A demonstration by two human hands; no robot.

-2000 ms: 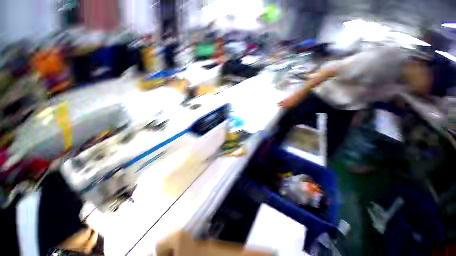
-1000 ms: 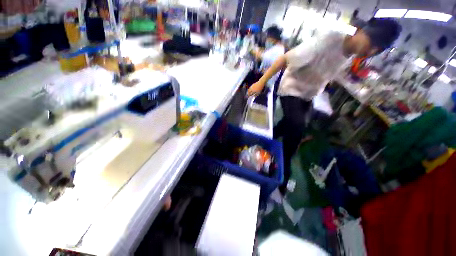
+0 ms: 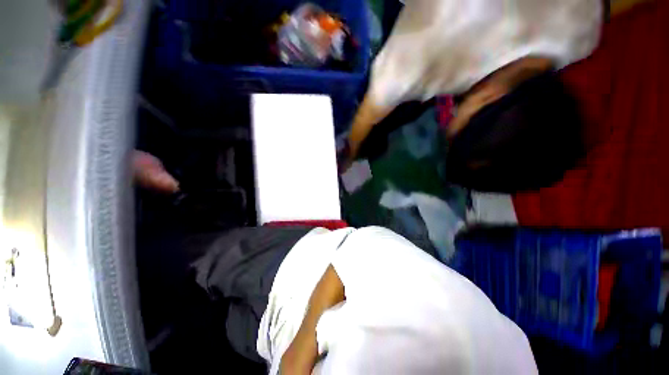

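Observation:
Neither of my hands can be made out for certain. A bare forearm comes out of a white sleeve point(image 3: 433, 307) at the bottom centre; its hand is cut off by the lower edge. Nearest in front lie the white machine table with its ruler-marked front edge point(image 3: 110, 220) at the left and a white flat-topped block point(image 3: 295, 157) beside grey trousers point(image 3: 246, 275). A blurred skin-coloured shape point(image 3: 154, 173) shows under the table edge; whose it is, I cannot tell. Yellow and green handles point(image 3: 84, 20) lie on the table at top left.
A blue crate point(image 3: 220, 71) with a plastic-wrapped bundle stands at the top. A person with dark hair point(image 3: 513, 139) bends down at upper right, one arm lowered near the block. Red cloth point(image 3: 623, 124) hangs at the right. Another blue crate point(image 3: 535, 282) stands at lower right. Scraps lie on the green floor.
The view has swung right and down, away from the machine head. The standing person is now bent low and closer. White clothing and grey trousers have come into view at the bottom.

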